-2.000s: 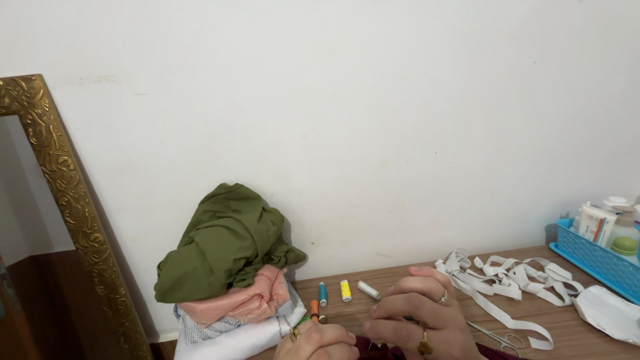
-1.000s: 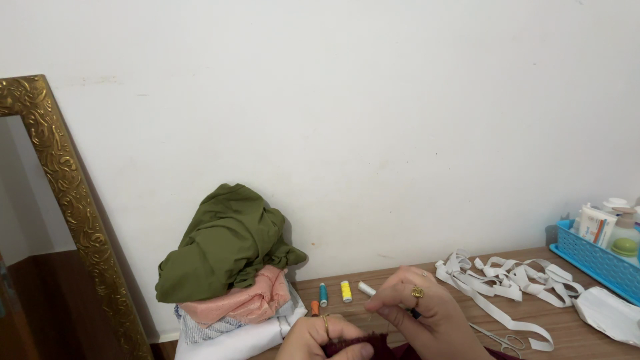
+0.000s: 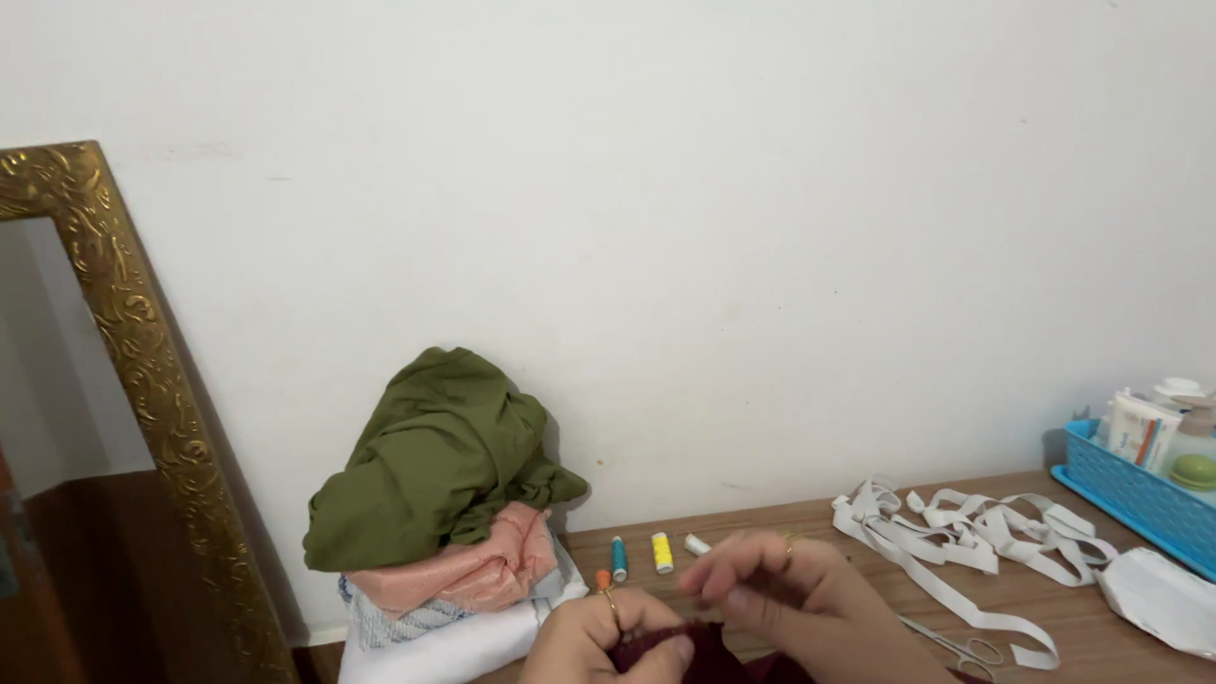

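Dark maroon fabric point(image 3: 708, 651) shows at the bottom of the head view, its upper edge pinched between the thumb and fingers of my left hand point(image 3: 608, 641). Just right of it, my right hand point(image 3: 798, 594) is raised with bent fingers, thumb near the index finger; whether something thin is between them cannot be told. Behind the hands lie a teal thread spool point(image 3: 619, 559), a yellow thread spool point(image 3: 662, 553), a white spool point(image 3: 697, 544) partly covered by my right hand, and an orange spool point(image 3: 603, 579) by my left hand.
Olive green cloth point(image 3: 427, 465) tops folded pink fabric point(image 3: 475, 570) and white cloth point(image 3: 456, 651) at left. White elastic band point(image 3: 950, 541), scissors point(image 3: 959, 651), a white packet point(image 3: 1164, 598) and a blue basket point(image 3: 1140, 494) of toiletries are at right. A gold-framed mirror point(image 3: 142, 351) leans on the wall.
My right hand was close against my left hand two seconds ago; its fingers are now apart from it. More of the maroon fabric shows between the hands.
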